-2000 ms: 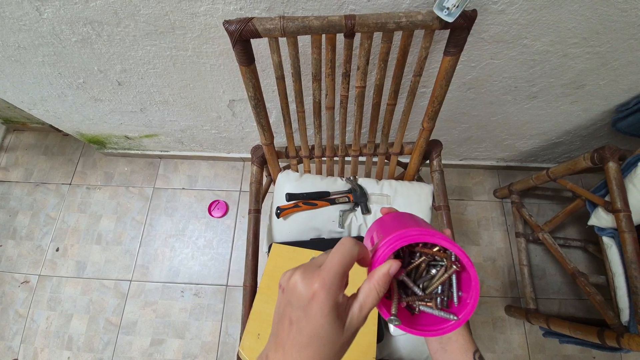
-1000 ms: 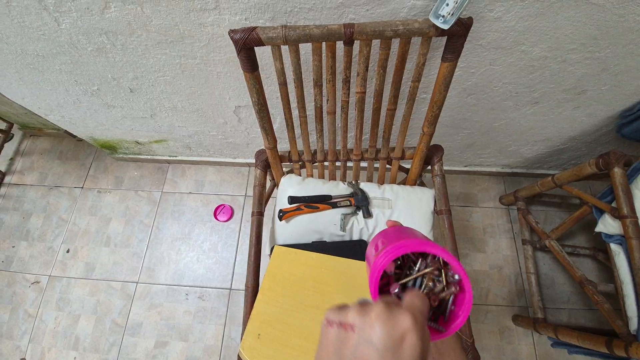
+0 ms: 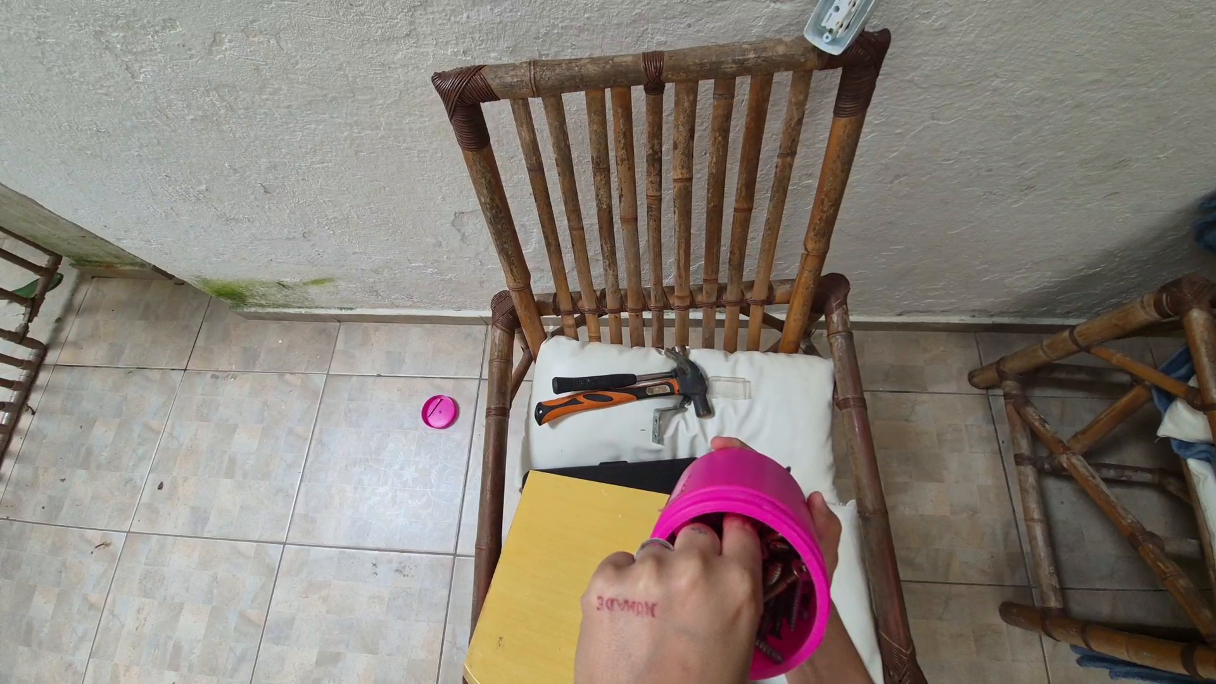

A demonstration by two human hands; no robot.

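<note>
A pink plastic jar (image 3: pixel 736 480) of metal screws (image 3: pixel 784 589) is tilted with its mouth toward me. My right hand (image 3: pixel 825 537) grips it from behind and the right side, mostly hidden by the jar. The fingers of my left hand (image 3: pixel 670 608) are inside the mouth among the screws; their tips, and anything between them, are hidden. Beyond the jar, two hammers, one with an orange and black handle (image 3: pixel 594 404) and one with a black handle (image 3: pixel 594 382), lie on a white cushion (image 3: pixel 788 408). A metal bracket (image 3: pixel 657 425) is beside their heads.
The cushion is on a bamboo chair (image 3: pixel 499 209) against a rough wall. A yellow board or box (image 3: pixel 560 570) overlaps a black item (image 3: pixel 608 472) at the front. A pink lid (image 3: pixel 440 411) lies on the tiles. Another bamboo frame (image 3: pixel 1073 437) stands right; a power strip (image 3: pixel 838 24) is above.
My left hand was at the jar's rim two seconds ago, touching a screw there; its fingers are now deep in the mouth. The right hand still holds the jar, now lower in view.
</note>
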